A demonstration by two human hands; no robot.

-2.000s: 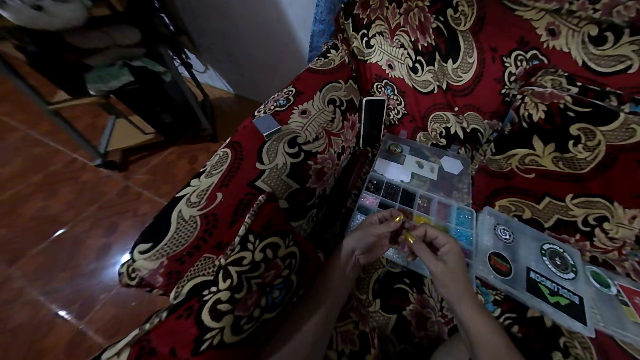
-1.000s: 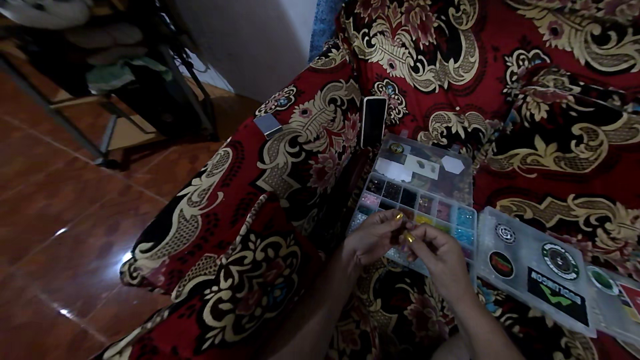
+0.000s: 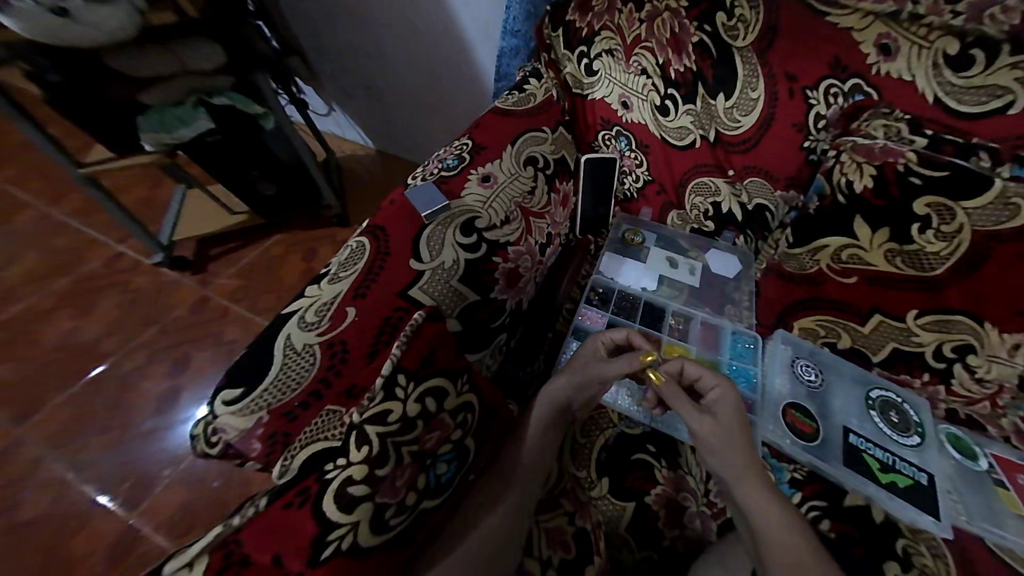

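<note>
Over the near part of an open clear plastic bead organizer point(image 3: 652, 318), my two hands meet at the fingertips. Thumb and forefinger are pinched on my left hand point(image 3: 596, 368), and my right hand point(image 3: 704, 404) is bent in the same way, its thumb touching or almost touching the left one. Both thumbnails are shiny gold. Whatever lies between the fingertips is too small and dark to make out. Beads in black, pink, yellow, turquoise and clear fill the organizer's compartments, some hidden by my hands. Its raised lid point(image 3: 696, 292) bears paper pieces and a round sticker.
A closed clear plastic case point(image 3: 832, 448) with stickers lies right of the organizer, another case point(image 3: 980, 488) beyond it. A smartphone point(image 3: 597, 196) leans at the sofa's inner corner. On the patterned sofa arm point(image 3: 512, 200) sits a small grey box point(image 3: 427, 202). A metal-framed rack point(image 3: 172, 216) stands left.
</note>
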